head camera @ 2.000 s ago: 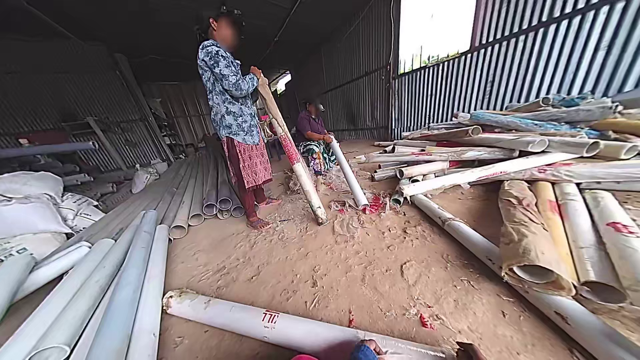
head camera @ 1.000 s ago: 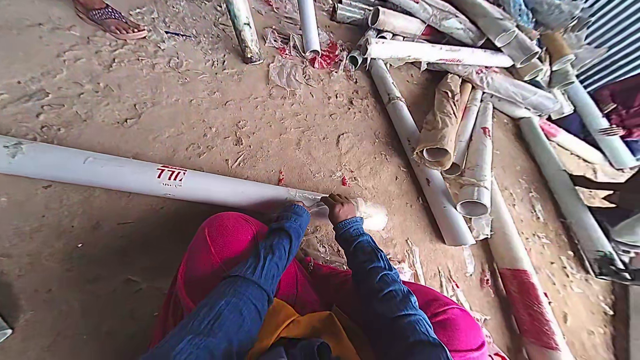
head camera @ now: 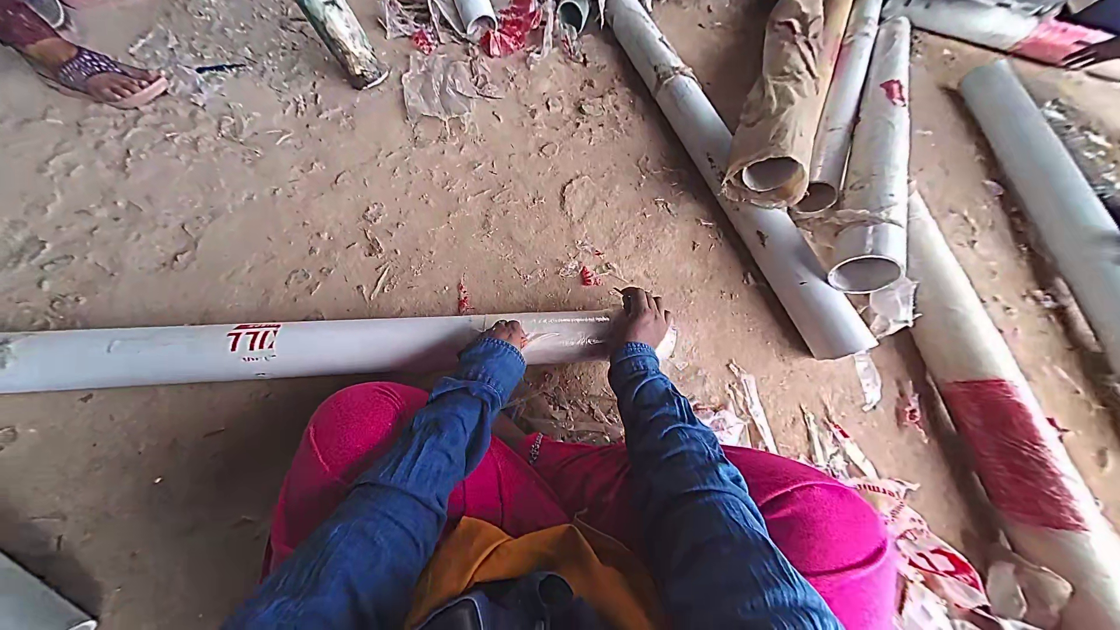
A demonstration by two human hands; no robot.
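A long white plastic pipe (head camera: 376, 346) with red printing lies across the ground in front of my knees. Clear plastic film (head camera: 569, 334) covers its right end. My left hand (head camera: 507, 334) rests on the pipe where the shiny film begins; the fingers are curled, and whether they pinch the film cannot be told. My right hand (head camera: 646, 317) is bent over the pipe near its right end, with a thin dark thing by the fingertips, too small to name. Loose film shows just right of that hand.
Several pipes lie at the right, one wrapped in brown covering (head camera: 770, 114), another white with a red band (head camera: 1011, 455). Torn plastic scraps (head camera: 936, 560) litter the ground by my right knee. A co-worker's sandalled foot (head camera: 109, 79) is at the upper left.
The view has tilted down since two seconds ago. Compared with one second ago, my hands are farther apart, the right one nearer the pipe's end.
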